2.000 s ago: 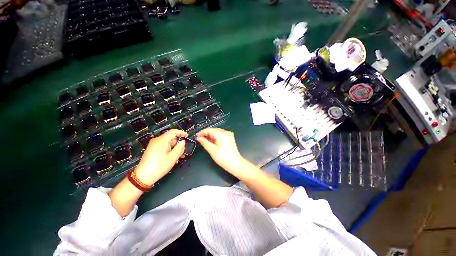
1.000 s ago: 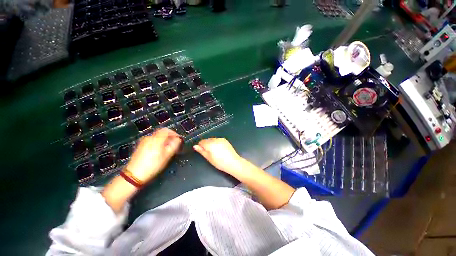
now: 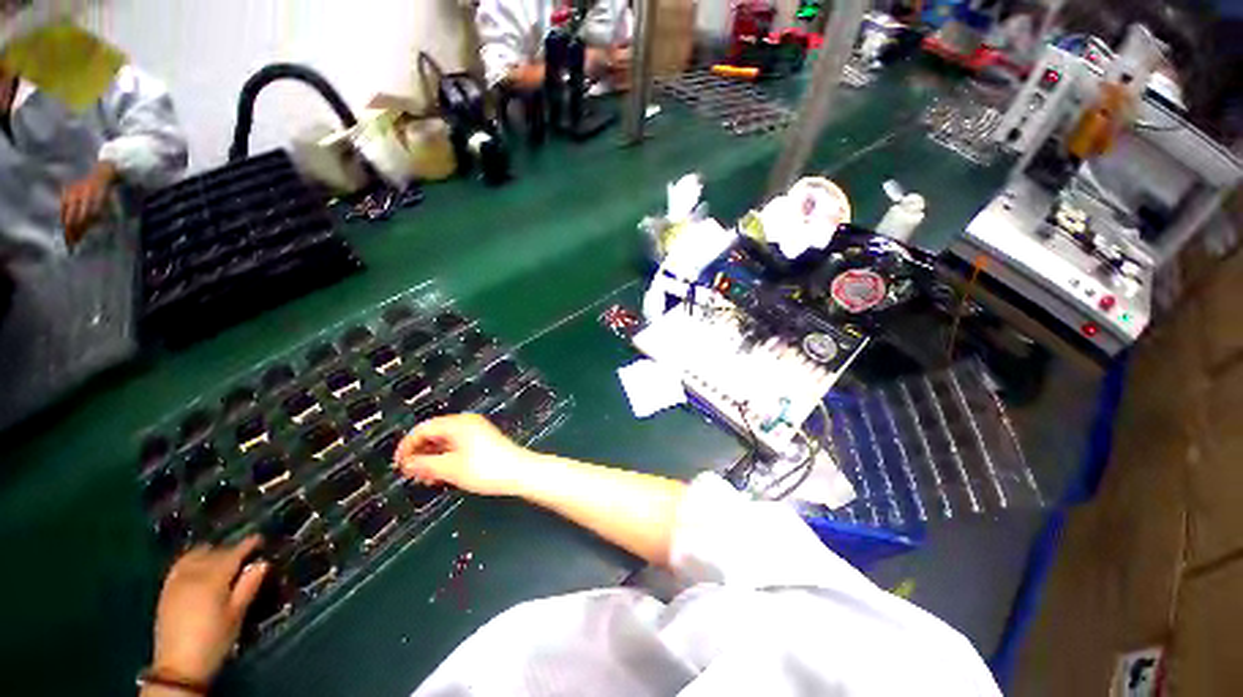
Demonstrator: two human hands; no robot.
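The clear blister tray [image 3: 348, 443] lies on the green mat at left centre, filled with black square modules. My left hand [image 3: 205, 606] is at the tray's near left corner, thumb and fingertips by the modules there; whether it grips anything is unclear. My right hand [image 3: 457, 456] is over the near right part of the tray, palm down, fingers curled together; the fingertips are too small and blurred to show whether they hold something. A loose pile of tiny dark-red parts [image 3: 461, 572] lies on the mat just in front of the tray.
White ribbed rack [image 3: 763, 388], paper slip [image 3: 650, 387], tape roll [image 3: 818, 204] and round fan [image 3: 859, 289] stand right of centre. An empty tray [image 3: 927, 443] lies over a blue bin. Black tray stack [image 3: 239, 238] stands back left; people sit across the bench. White machine [image 3: 1056, 266] at right.
The view has swung up and left, showing people across the bench. My hands have separated: the left moved to the tray's near left corner, the right over the tray. The red parts are uncovered.
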